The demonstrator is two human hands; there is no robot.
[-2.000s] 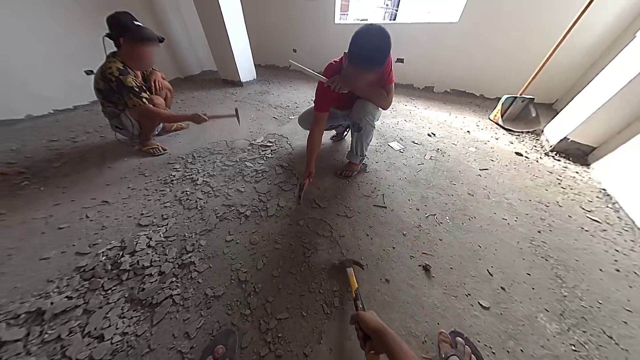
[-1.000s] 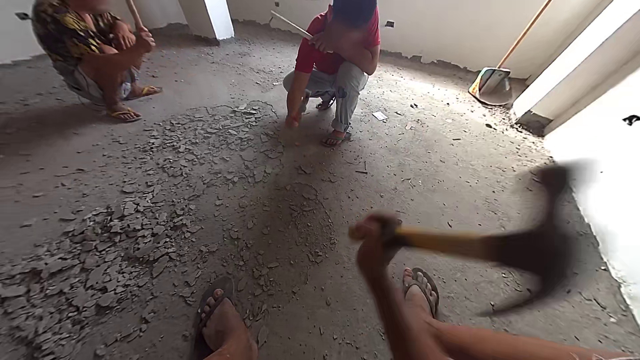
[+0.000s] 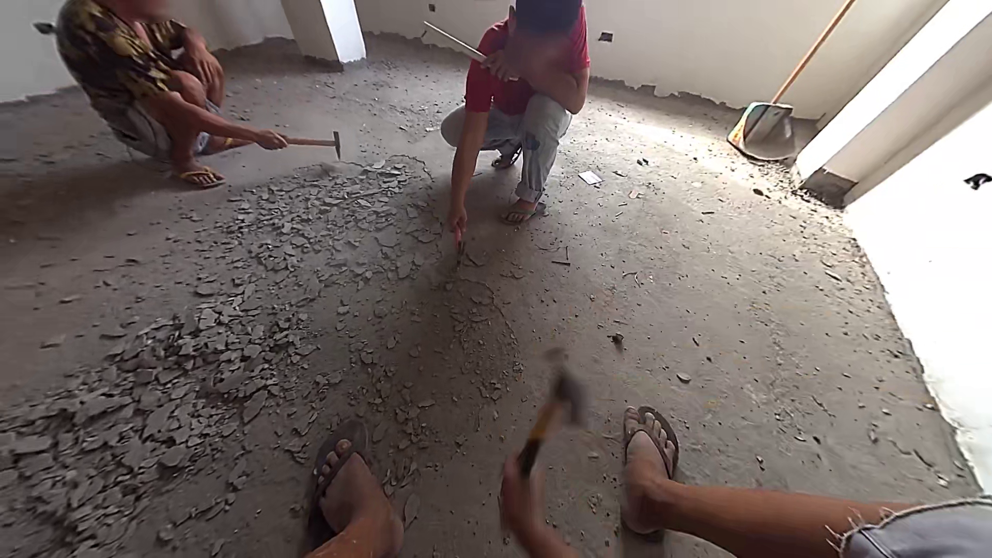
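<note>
My right hand [image 3: 521,496] is closed around the dark grip of a claw hammer [image 3: 546,418] with a yellow section on its handle. The blurred hammer head is over the concrete floor, between my two sandalled feet. Beyond it lies a patch of cracked, chipped concrete [image 3: 473,325]. Loose flakes of concrete [image 3: 194,372] spread to the left of it. My left hand is out of view.
A person in a red shirt [image 3: 496,93] squats ahead, one hand holding a tool at the floor. At left another squatting person holds a hammer [image 3: 314,142]. A long-handled dustpan [image 3: 763,132] stands near the right wall. A column [image 3: 329,31] rises at the back.
My hammer, raised at the right a second ago, is now low between my feet. The left person's hammer has come down from beside the body to over the floor.
</note>
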